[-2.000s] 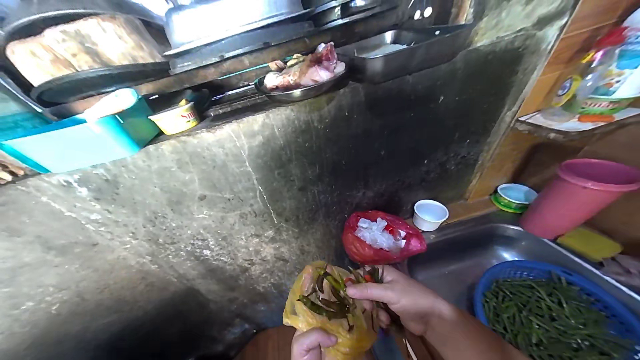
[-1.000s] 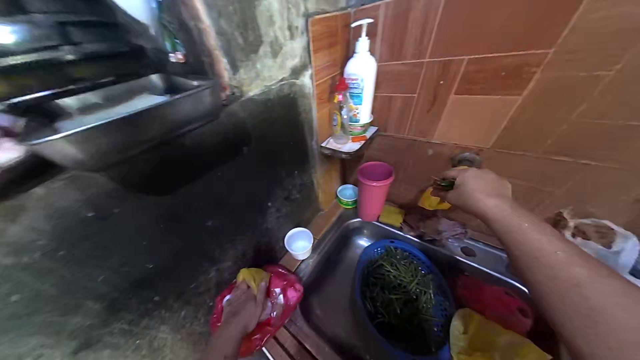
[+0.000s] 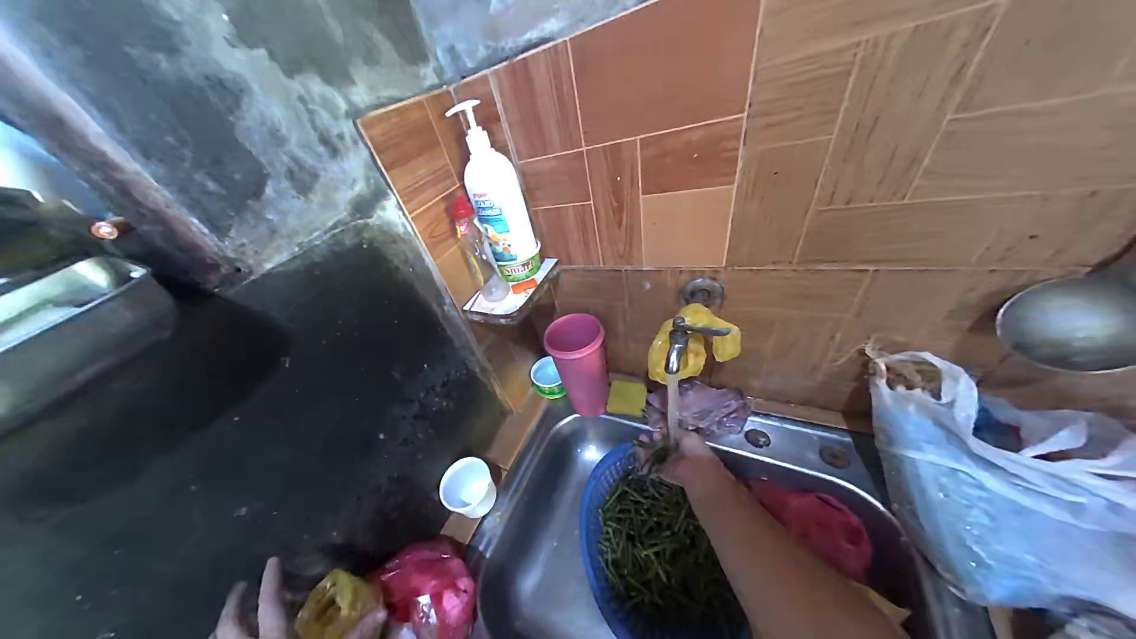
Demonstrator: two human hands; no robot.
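Water runs from the metal faucet [image 3: 677, 348] onto my right hand [image 3: 679, 457], which is closed on some green pieces, probably chilies, above the basket. Cut green vegetable stalks [image 3: 661, 550] fill the blue plastic basket [image 3: 593, 532] inside the steel sink [image 3: 532, 568]. At the bottom left, my left hand [image 3: 266, 608] has its fingers spread behind a yellow plastic bag [image 3: 337, 605]; part of the hand also shows to the bag's right, and whether it grips the bag is unclear. Beside that bag lies a pink plastic bag [image 3: 428, 586].
A white cup [image 3: 468, 487] stands by the sink's left rim. Behind it are a small tub [image 3: 548, 378], a pink tumbler [image 3: 579, 364] and a sponge [image 3: 627, 398]. A pump bottle [image 3: 499, 204] stands on a corner shelf [image 3: 510, 306]. A white plastic bag [image 3: 967, 497] sits at right.
The view has swung right from the wall toward the sink. My right hand has moved from the yellow bag to the faucet, then down under it. Water now runs.
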